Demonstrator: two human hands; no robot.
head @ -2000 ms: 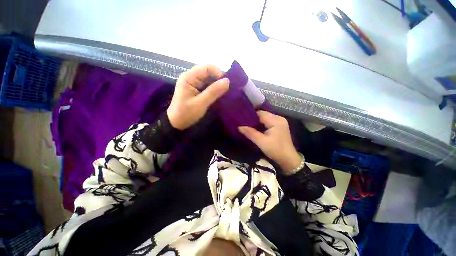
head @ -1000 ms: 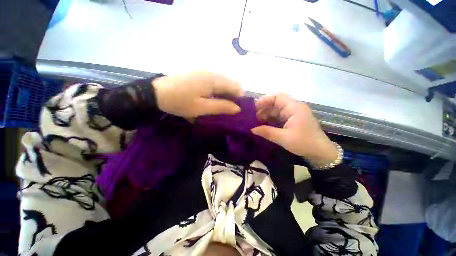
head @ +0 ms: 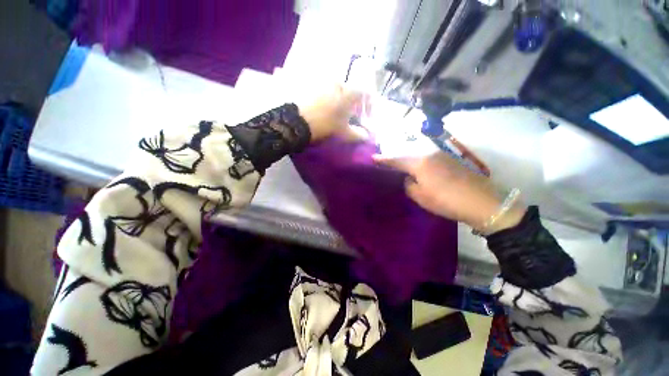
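A purple garment piece (head: 389, 213) runs from the needle area down over the table's front edge towards my lap. My left hand (head: 334, 116) holds its upper edge at the left of the needle area. My right hand (head: 444, 183) lies on the cloth at the right, its fingertips near the needle area. The sewing machine (head: 477, 51) stands above and to the right of my hands. Bright glare hides the needle, the presser foot and my fingertips. Thread snips (head: 463, 153) lie just beyond my right hand, partly hidden.
A stack of purple cut pieces (head: 191, 37) lies at the far left of the white table (head: 110, 110). A dark panel with a lit screen (head: 631, 121) is at the right. A blue crate (head: 29, 161) stands at the left. A dark phone-like object (head: 441, 336) lies below the table edge.
Both hands have moved from the lap and front edge up to the machine, bringing the purple piece onto the table. The view has shifted, showing the machine head and the purple stack.
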